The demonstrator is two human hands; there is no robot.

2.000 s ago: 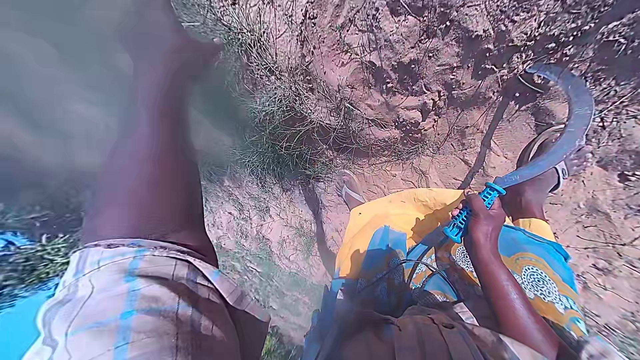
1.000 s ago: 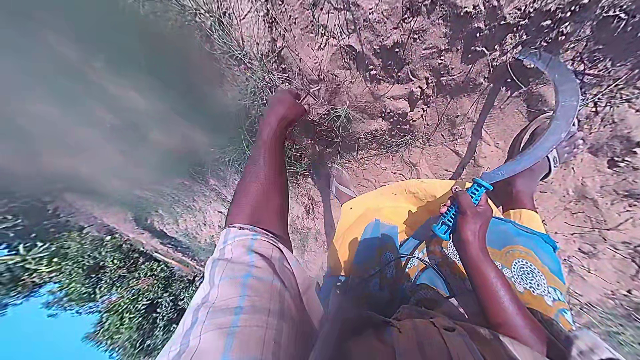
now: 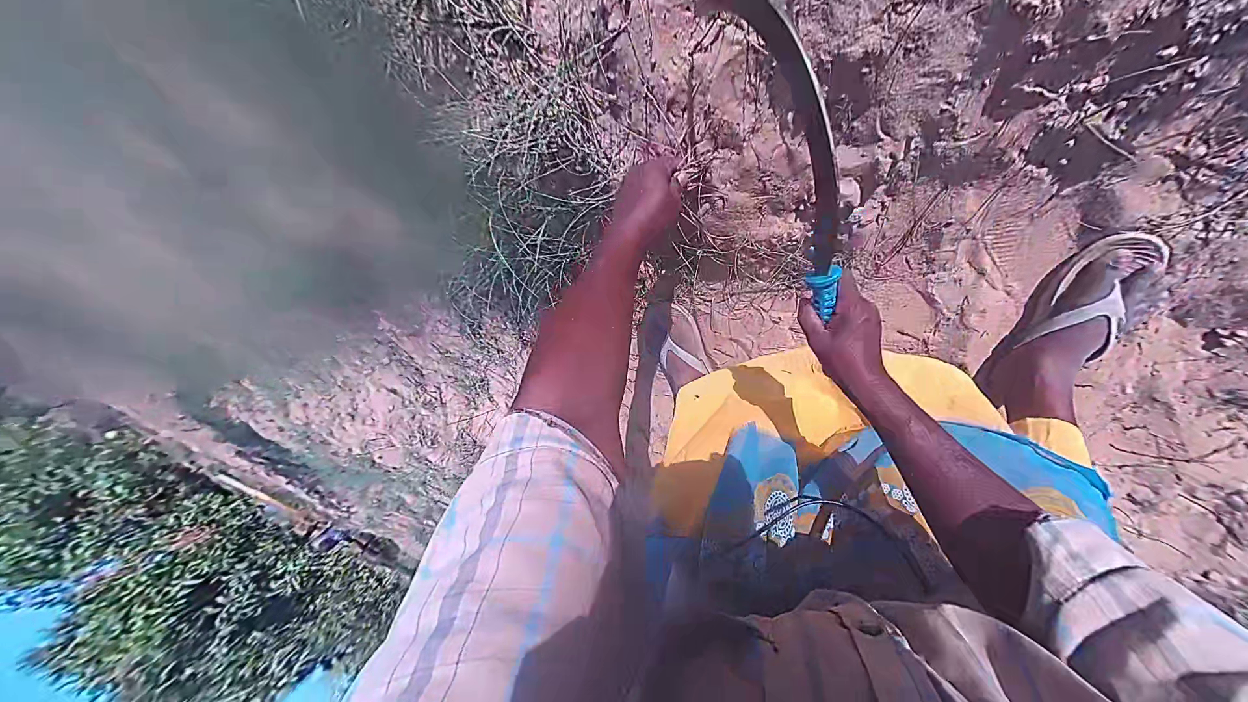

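Note:
My right hand (image 3: 846,327) is closed around the blue grip (image 3: 824,292) of a sickle, whose curved metal blade (image 3: 817,127) points away from me and bends left at the top edge. To its left, my left hand (image 3: 648,195) reaches down to a clump of dry, wiry grass (image 3: 546,146), its fingers closed at the stems. Thin stalks show beside the fingertips; how many are in the grasp cannot be told.
My sandalled feet stand on dry, cracked soil, the right sandal (image 3: 1111,312) out to the right and the other sandal (image 3: 682,359) between my arms. Murky water (image 3: 214,195) lies at the left, leafy bushes (image 3: 224,604) at the lower left.
The sickle has swung from the right to upright near the middle, still in my right hand. My left hand, over the water's side two seconds ago, is now at the grass.

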